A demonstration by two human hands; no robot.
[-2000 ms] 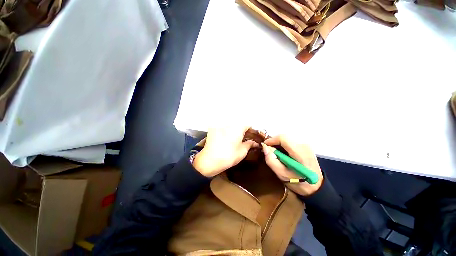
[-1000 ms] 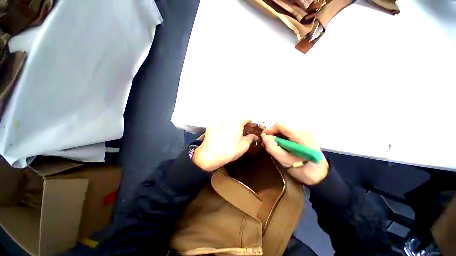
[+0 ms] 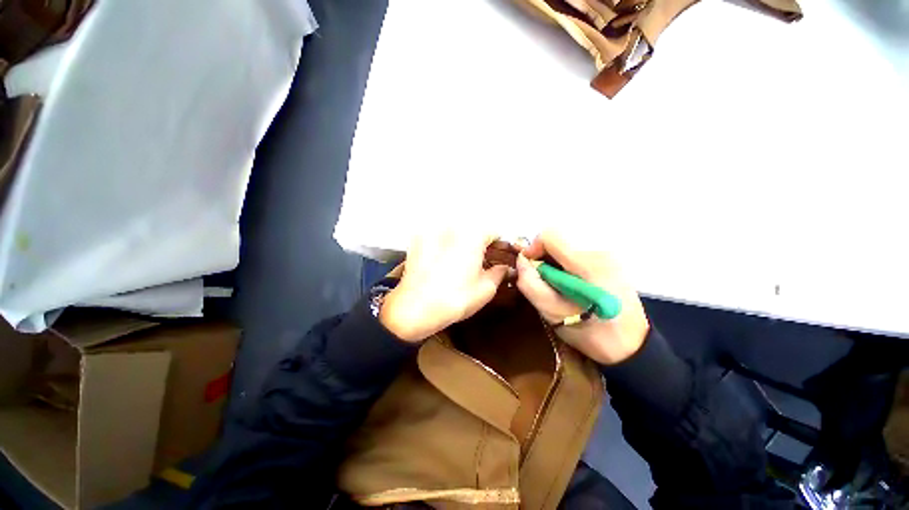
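A tan-brown bag body (image 3: pixel 419 438) lies in my lap with its dark mouth open upward and a zipper line along the opening. My left hand (image 3: pixel 444 289) pinches the dark brown strap tab (image 3: pixel 501 255) at the far end of the bag mouth. My right hand (image 3: pixel 588 299) holds a bright green-handled tool (image 3: pixel 580 291) like a pen, its front end at the tab. A small shiny bit shows beside the fingertips. The tool's tip and the fine stitching are too small or hidden to tell.
A white-covered table (image 3: pixel 558 169) lies just beyond my hands, with a stack of brown bag pieces (image 3: pixel 598 35) at its far side. A second covered table (image 3: pixel 150 149) is at the left. An open carton (image 3: pixel 125 418) stands below it. Dark chair-like parts are at the lower right.
The view has shifted slightly, so the far stack sits higher in the picture. The green handle has changed its tilt a little between frames. Both hands keep their hold at the tab.
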